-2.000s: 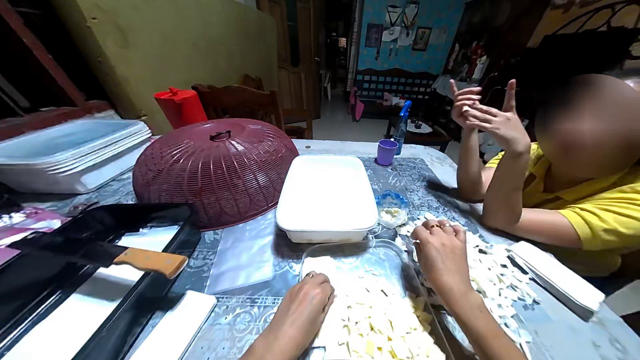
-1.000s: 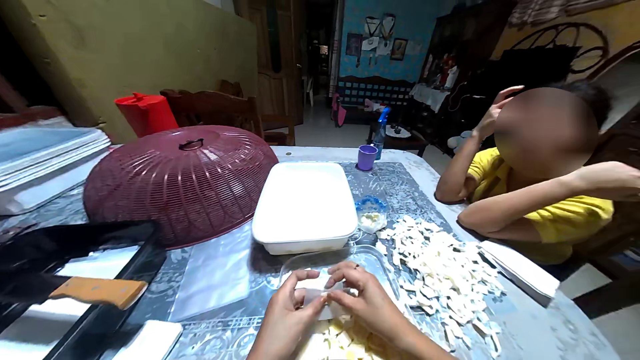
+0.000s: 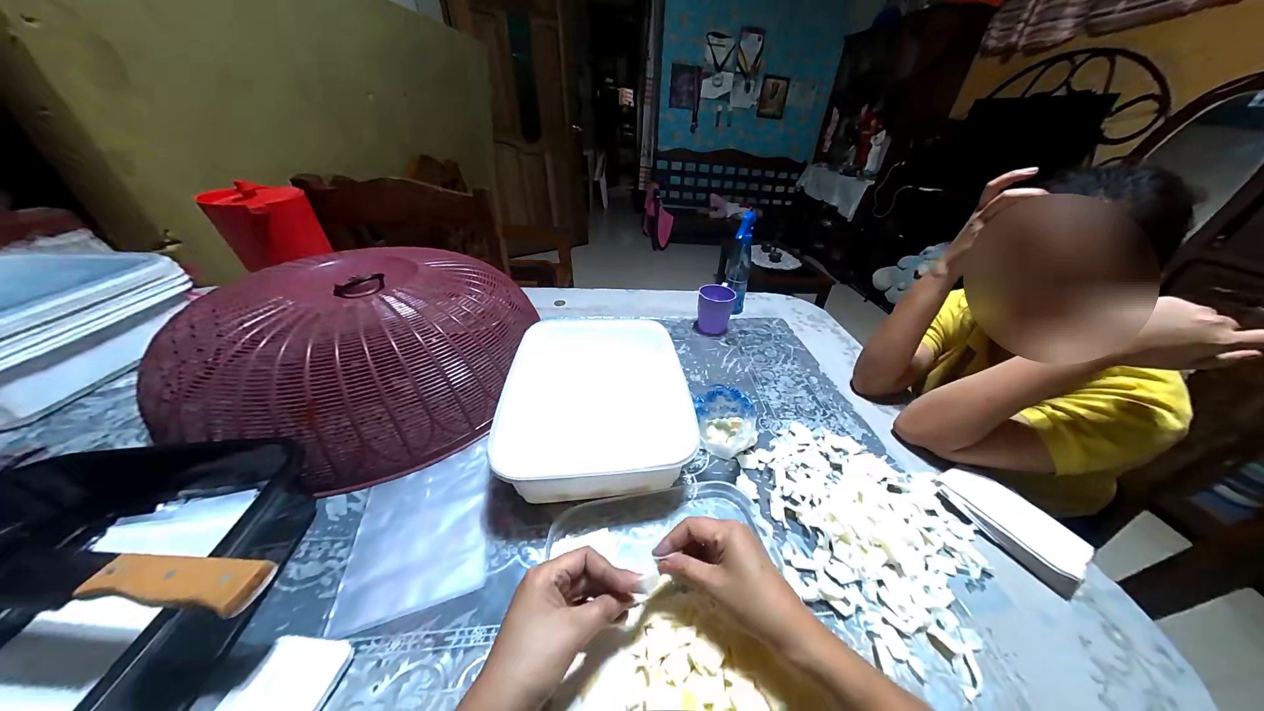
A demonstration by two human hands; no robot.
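Observation:
My left hand (image 3: 573, 612) and my right hand (image 3: 726, 573) meet over a clear plastic container (image 3: 711, 494) near the table's front. Pinched between the fingertips of both is a small whitish piece (image 3: 649, 581), partly hidden by the fingers. Pale yellow cut pieces (image 3: 686, 662) lie below my hands. To the right spreads a loose pile of white cut pieces (image 3: 849, 504). A small blue-rimmed clear bowl (image 3: 726, 423) with some pale bits stands behind it. Just beyond the container is a white lidded plastic tub (image 3: 597, 405).
A maroon mesh food cover (image 3: 346, 355) sits at left, beside a black tray (image 3: 267, 494) bearing a wooden-handled knife (image 3: 178, 583). Stacked tubs (image 3: 89, 316) stand far left. A purple cup (image 3: 715, 309) and blue spray bottle (image 3: 741, 262) are behind. A person in yellow (image 3: 1047, 415) leans on the right edge.
My hands were apart two seconds ago, the right near the white pile; they came together over the container. The person at right has brought one hand to the head and extended the other arm.

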